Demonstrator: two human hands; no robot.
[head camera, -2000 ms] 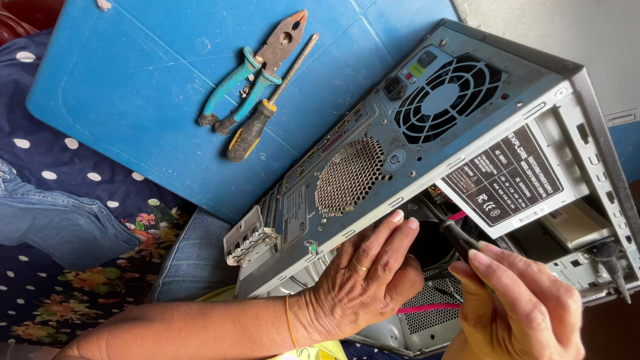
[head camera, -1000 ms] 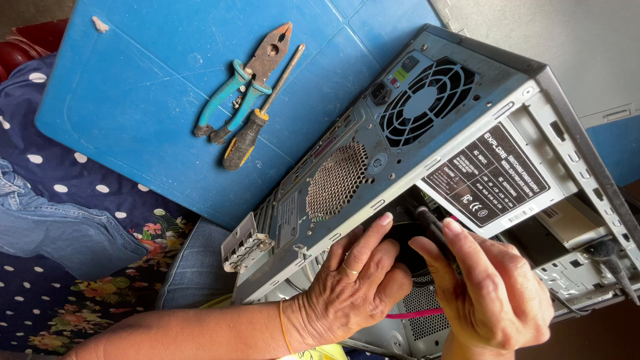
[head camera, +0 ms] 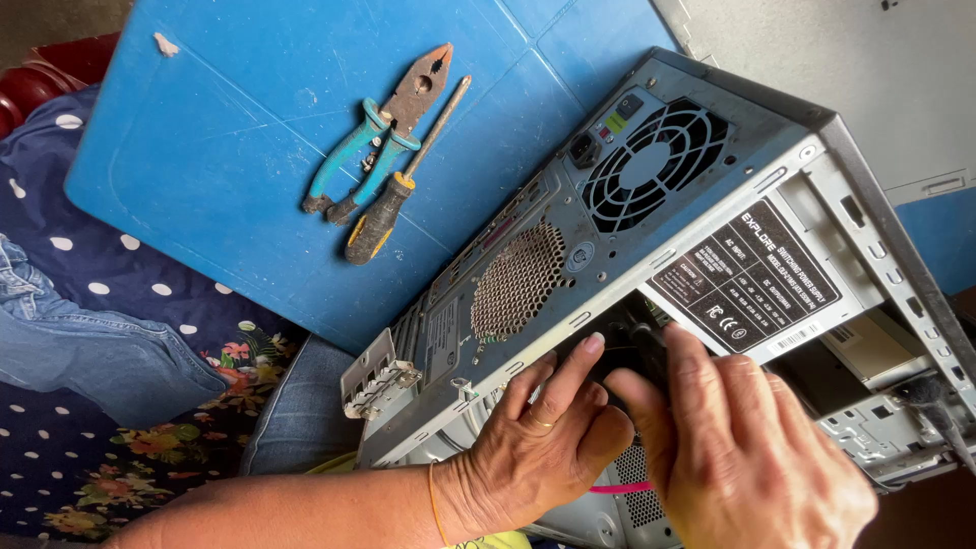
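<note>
A computer tower case (head camera: pixel 610 286) lies with its side uncovered, its rear fan grille and the power supply (head camera: pixel 751 274) facing me. My left hand (head camera: pixel 541 442), with a ring and a thin bracelet, reaches over the case's edge, fingers at the dark opening below the power supply; whether it grips anything inside is hidden. My right hand (head camera: pixel 747 442) is closed around a black tool handle (head camera: pixel 648 343) whose tip is hidden inside the case. Teal-handled combination pliers (head camera: pixel 404 114) and a screwdriver with a black and yellow handle (head camera: pixel 374 221) lie side by side on the blue table.
Small screws (head camera: pixel 370 162) lie between the pliers' handles on the blue plastic tabletop (head camera: pixel 229 152). A metal bracket (head camera: pixel 377 374) sticks out at the case's lower left corner. A brush (head camera: pixel 926 396) rests on the frame at the right. A pink cable (head camera: pixel 621 488) runs inside the case.
My right hand has moved in closer to the opening, and the black tool now stands more upright in the view. The pliers and screwdriver have stayed on the table.
</note>
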